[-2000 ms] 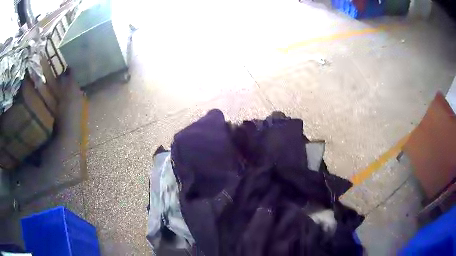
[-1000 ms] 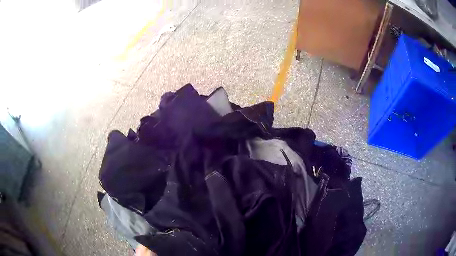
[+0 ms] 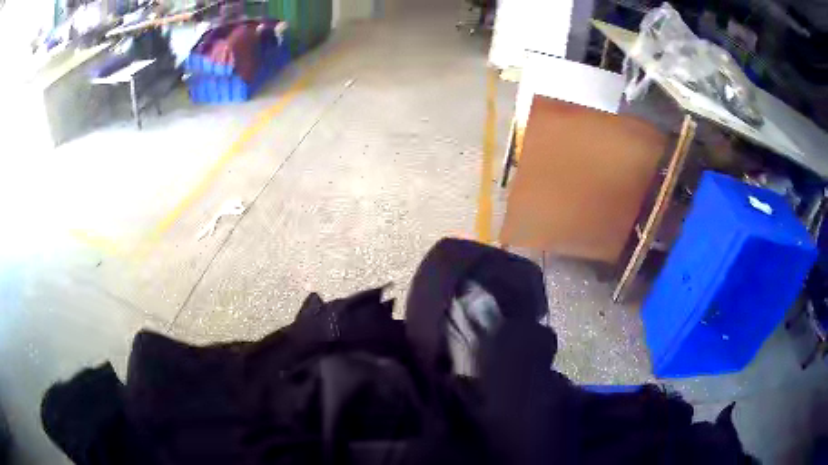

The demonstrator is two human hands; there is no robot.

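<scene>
A large bundle of dark denim garments (image 3: 363,390) fills the bottom of the view, close to the camera and above the floor. A pale grey inside patch (image 3: 472,322) shows near its right middle. A strip of blue shows under its right edge. Neither my left hand nor my right hand is visible; the bundle covers the place where they might be.
Speckled floor with yellow lines (image 3: 486,173) runs ahead. On the right are an upended blue crate (image 3: 726,281), a brown board (image 3: 581,182) and a table (image 3: 772,127) with clear plastic (image 3: 672,54). A blue crate (image 3: 218,84) holding dark red cloth stands far left.
The view has turned right and lifted, showing more of the aisle and the table. The bundle has stayed in front and now sits lower. The bit of hand at its lower left edge is gone from view.
</scene>
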